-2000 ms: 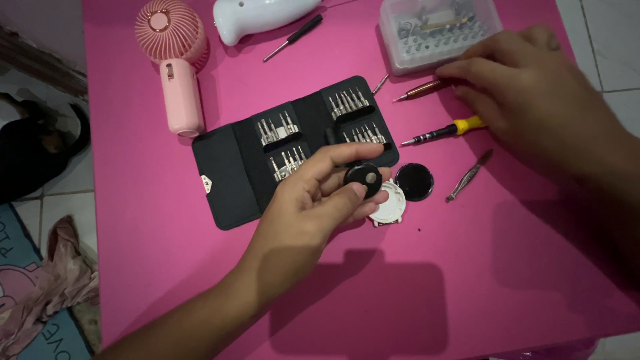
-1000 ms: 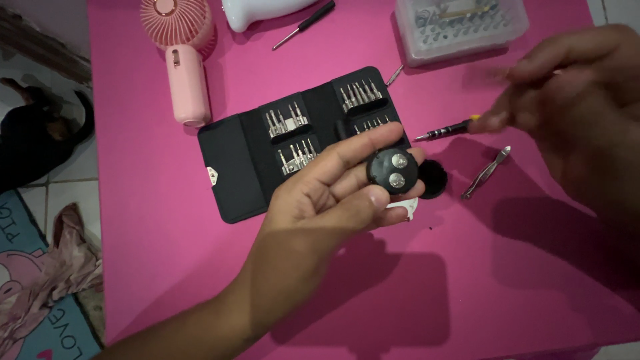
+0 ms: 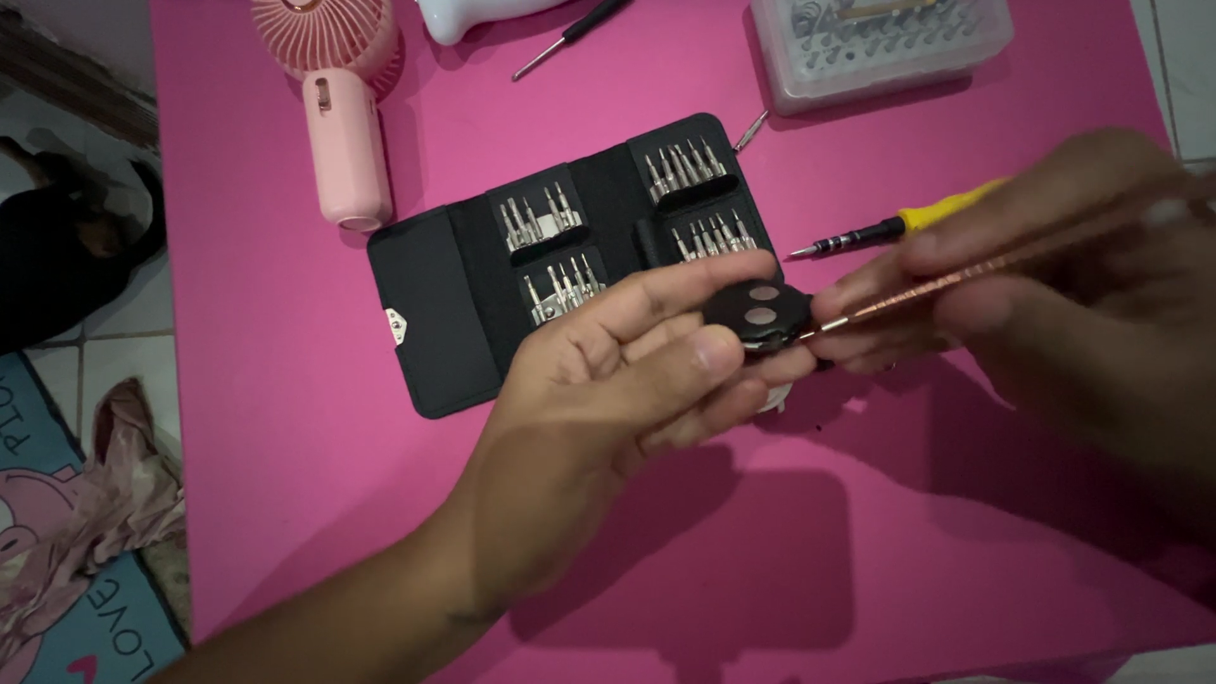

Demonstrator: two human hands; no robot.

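Observation:
My left hand holds a small round black device part with two metallic round contacts between thumb and fingers. A slim copper-coloured precision screwdriver is in my right hand, its tip at the right edge of the black part. Beneath my left fingers, a bit of a white round casing shows; the rest is hidden. Just behind my right fingers lies a yellow and black screwdriver. An unfolded black bit case with several rows of metal bits lies left of and behind my left hand.
A clear plastic box of bits stands at the back right, a small metal tool beside it. A black-handled screwdriver, a white object and a pink handheld fan are farther back on the pink table.
My right hand has picked up the copper-coloured screwdriver, which lay on the table near the box, and brought it to the black part. The black part has turned, showing two contacts.

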